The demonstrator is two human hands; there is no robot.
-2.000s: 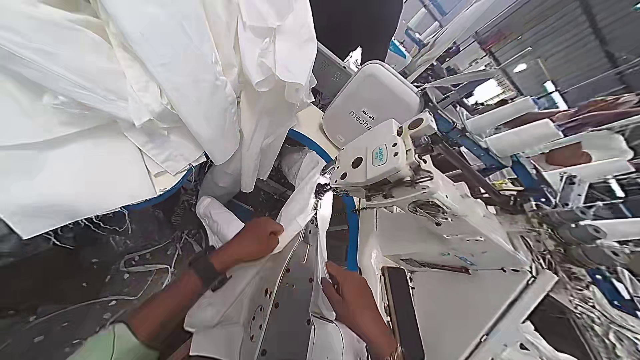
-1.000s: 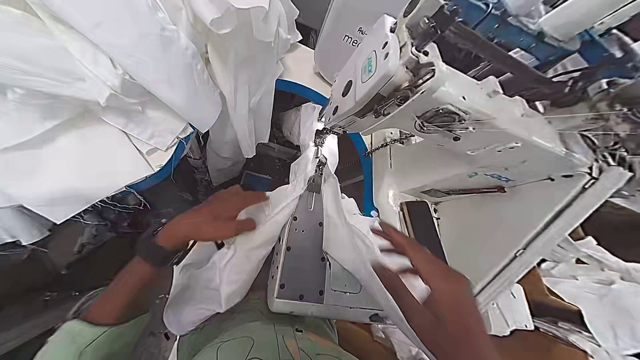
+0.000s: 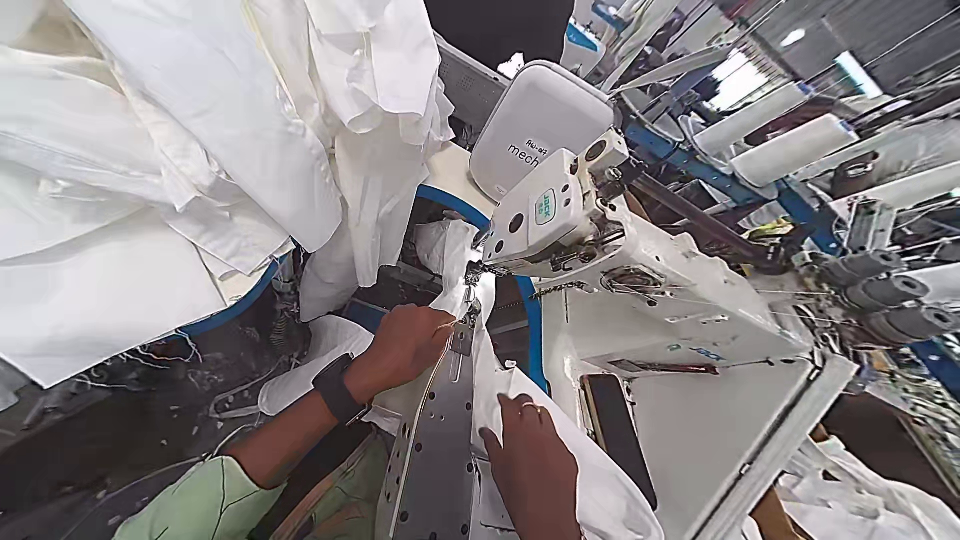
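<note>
A white Jack industrial sewing machine (image 3: 540, 210) stands at the centre right, with white fabric (image 3: 487, 390) running under its needle area. Close to the metal guide plate (image 3: 463, 337), my left hand (image 3: 405, 349) is closed on the fabric edge at the left of the narrow metal arm (image 3: 435, 450); a dark watch is on that wrist. On the arm's right side, my right hand (image 3: 531, 457) lies over the fabric with its fingers bent, a ring on one of them. Whether it grips the cloth cannot be made out. A thin cord or seam edge runs down along the metal arm.
Heaped white fabric pieces (image 3: 150, 180) hang over the blue-edged table at the left. A pale zip case (image 3: 544, 124) bearing writing stands behind the machine head. A dark flat phone-like object (image 3: 619, 439) lies on the machine bed. Thread cones (image 3: 795, 150) and tension parts are at the right.
One second ago my left hand was spread over the cloth, lower down; it is now closed near the guide plate. My right hand has moved in toward the metal arm. The view has shifted.
</note>
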